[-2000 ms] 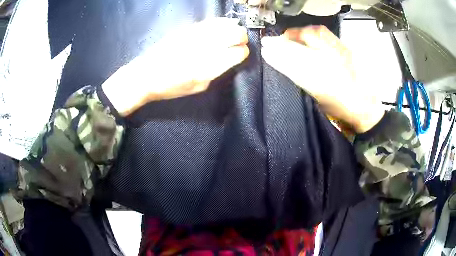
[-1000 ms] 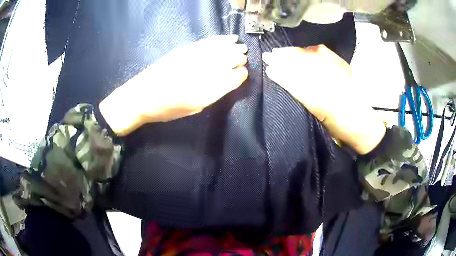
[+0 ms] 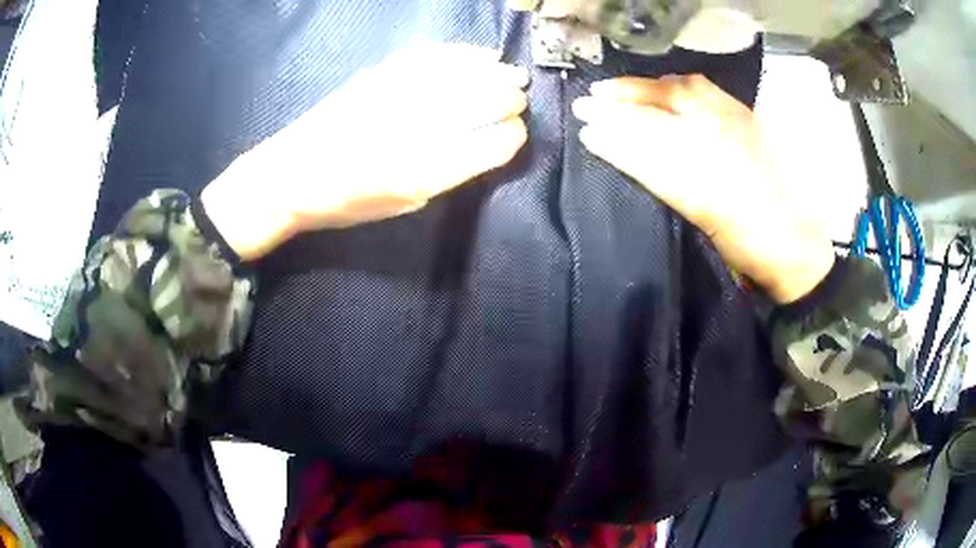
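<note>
A large dark cut panel (image 3: 353,343) covers the table and hangs over the front edge. A seam (image 3: 563,214) runs from the presser foot (image 3: 564,45) at top centre toward me. My left hand (image 3: 375,150) lies flat on the panel left of the seam, fingertips beside it. My right hand (image 3: 712,171) lies on the panel right of the seam, fingertips just below the foot. Both hands are overexposed and bare, with fingers close together. Neither visibly pinches the cloth. The needle is not clearly seen.
The sewing machine head (image 3: 728,24) spans the top edge. Scissors with blue handles (image 3: 890,252) lie right of my right hand. Dark thin tools or cords (image 3: 947,310) are at the far right edge. White table (image 3: 43,182) shows at left. Red-patterned clothing (image 3: 428,498) shows below the panel.
Since one second ago both hands have moved slightly up toward the foot. The panel's lower left edge has risen a little. My right fingertips lie slightly farther from the seam.
</note>
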